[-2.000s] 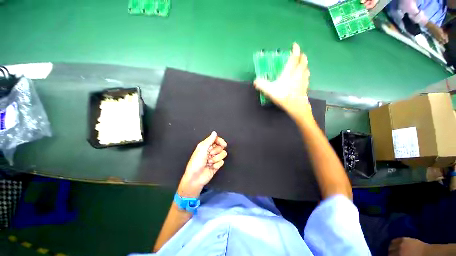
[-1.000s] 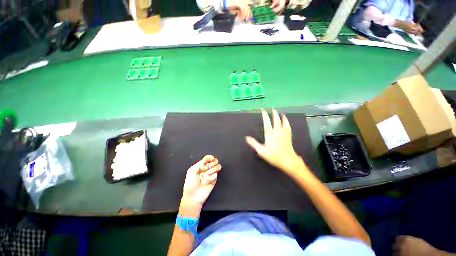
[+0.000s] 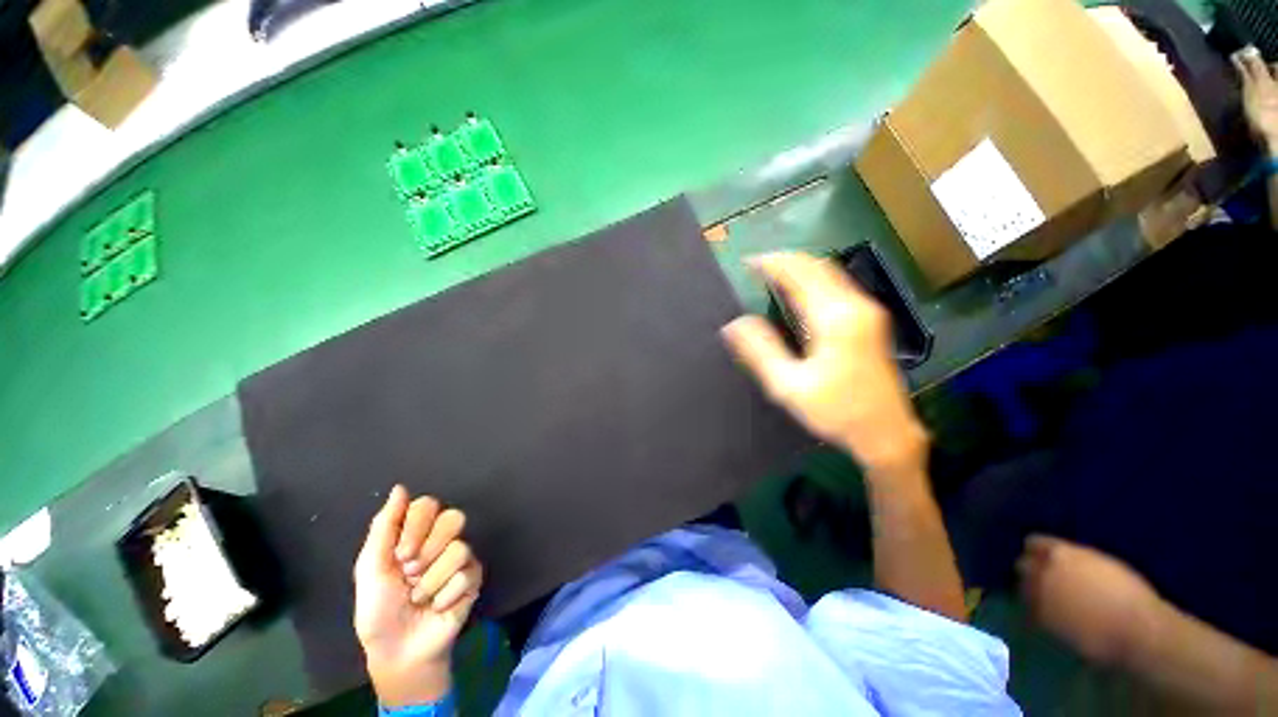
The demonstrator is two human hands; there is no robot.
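My left hand (image 3: 415,581) is above the lower left of the dark work mat (image 3: 519,378), palm up with fingers curled; whether it holds anything is unclear. My right hand (image 3: 838,367), slightly blurred, has thumb and fingers apart, with nothing visible in it. It is over the near side of the right black component tray (image 3: 908,329) and hides most of its inside. A green PCB panel (image 3: 460,185) with dark components lies on the green surface beyond the mat.
A left black tray (image 3: 147,574) holds white pieces. A clear plastic bag (image 3: 49,651) is at the lower left. Another PCB panel (image 3: 119,256) lies far left. A cardboard carton (image 3: 1037,140) stands beyond the right tray. Another person's arm (image 3: 1107,609) is at the lower right.
The view has turned to the right. My right hand left the PCB panel, which moved onto the green surface, and is now at the right tray. My left hand stays curled.
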